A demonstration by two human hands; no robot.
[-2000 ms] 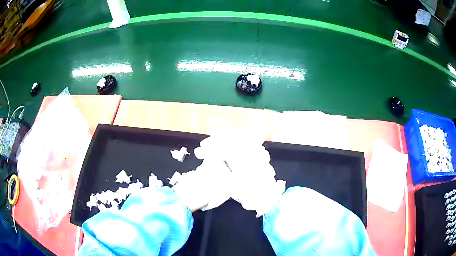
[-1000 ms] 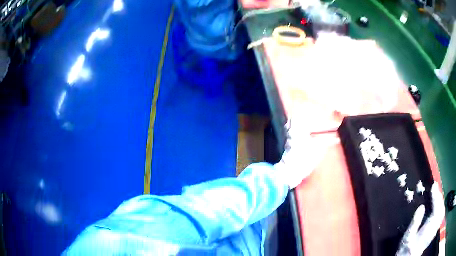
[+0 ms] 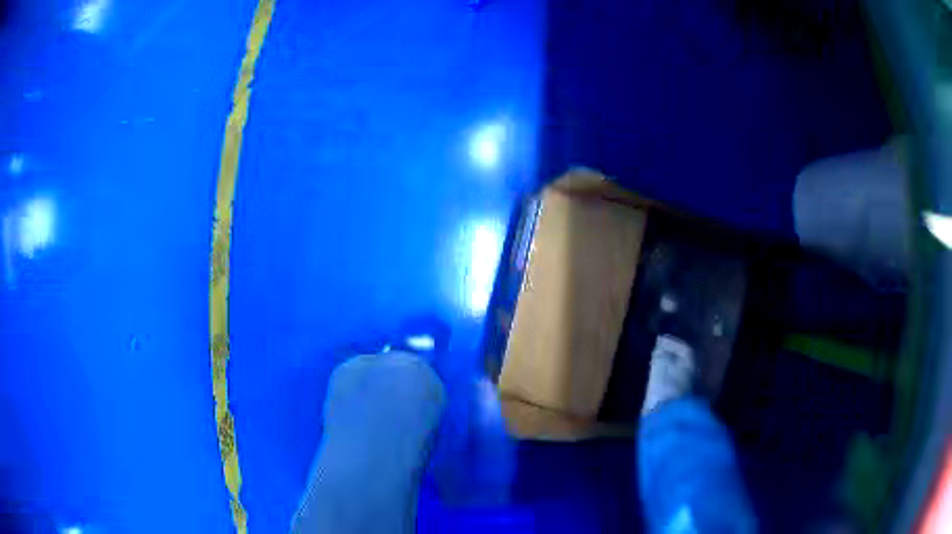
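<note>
An open cardboard box (image 3: 574,302) stands on the floor, with a tan flap or side at its left and a dark interior or contents (image 3: 694,276) at its right. My left hand (image 3: 671,370), in a white glove below a blue sleeve, reaches down over the dark part of the box from the lower edge. It looks small and blurred. I cannot make out its fingers or anything held in it. A few small pale specks show in the dark part near the hand. My right hand is out of the picture.
The glossy blue floor (image 3: 344,209) has a yellow line (image 3: 221,282) at the left. A grey-blue rounded shape, perhaps a trouser leg (image 3: 381,438), is at the lower left; a similar grey shape (image 3: 851,214) is at the right. The bench edge (image 3: 939,490) shows at the far right.
The view has swung from the tray and bench down to the floor and box. My left hand has moved from the bench edge down to the box. My right hand has left the picture.
</note>
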